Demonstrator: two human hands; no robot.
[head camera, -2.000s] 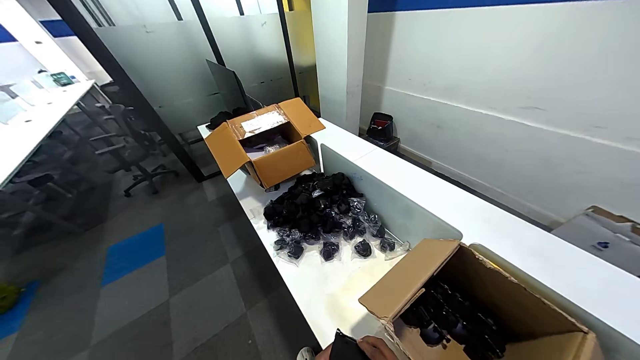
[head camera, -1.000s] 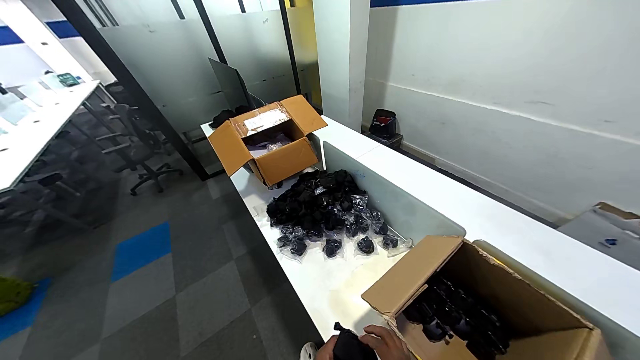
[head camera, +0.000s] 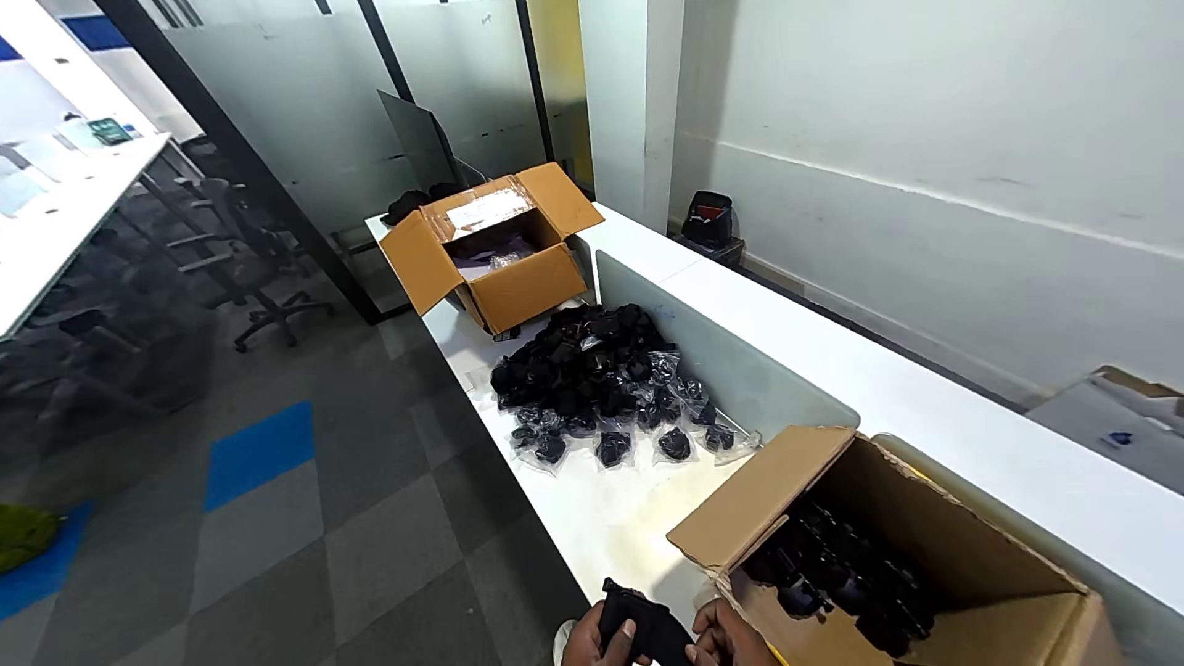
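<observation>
At the bottom edge of the head view, my left hand (head camera: 599, 642) grips a black fabric item (head camera: 642, 625), its thumb on top. My right hand (head camera: 729, 636) is at that item's right end, fingers curled; whether it grips it is hard to tell. Just right of my hands stands an open cardboard box (head camera: 962, 610) with several black items (head camera: 837, 573) inside. Beyond my hands lies a heap of black items (head camera: 578, 365), the nearer ones in clear plastic bags (head camera: 612, 448).
A second open cardboard box (head camera: 527, 289) stands beyond the heap on the white desk (head camera: 592, 518). A low frosted divider (head camera: 721, 347) runs along the desk's right side. Office chairs (head camera: 264, 268) stand on the left. A black bag (head camera: 708, 220) is near the wall.
The black item in my hands now shows more fully at the bottom edge, lying flatter between them. The boxes and the heap have not moved.
</observation>
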